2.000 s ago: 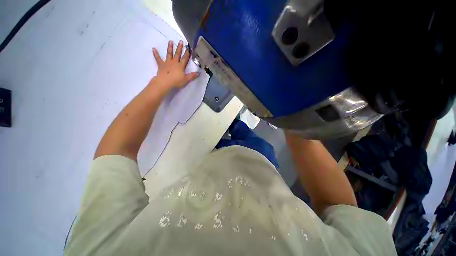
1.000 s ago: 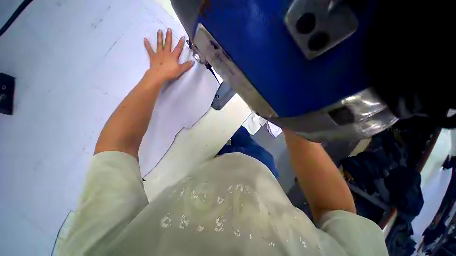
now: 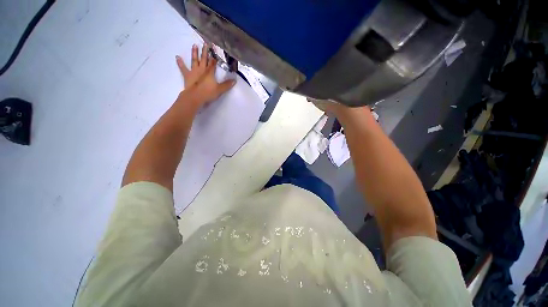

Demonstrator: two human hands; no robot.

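The straight knife cutting machine [image 3: 312, 45] fills the upper middle, with a blue and silver motor body. A small part of its grey base plate [image 3: 271, 105] shows below it on the table. The paper marker [image 3: 225, 120] covers the fabric lay, with a thin dark wavy edge. My left hand [image 3: 203, 82] lies on the paper beside the machine's left side, fingers spread, holding nothing. My right hand [image 3: 326, 106] is mostly hidden under the motor; only its wrist side shows, so its grip cannot be seen.
The pale table [image 3: 246, 162] edge runs diagonally by my body. A black power cable [image 3: 27, 36] lies at upper left, a black fan-shaped object [image 3: 16, 121] at far left. White scraps [image 3: 312, 147] are below the table edge. Dark cloth [image 3: 481, 204] is heaped at right.
The machine has moved up and left in view, uncovering more floor at right. My right forearm has risen with it. My left hand stays flat on the paper with only a slight shift.
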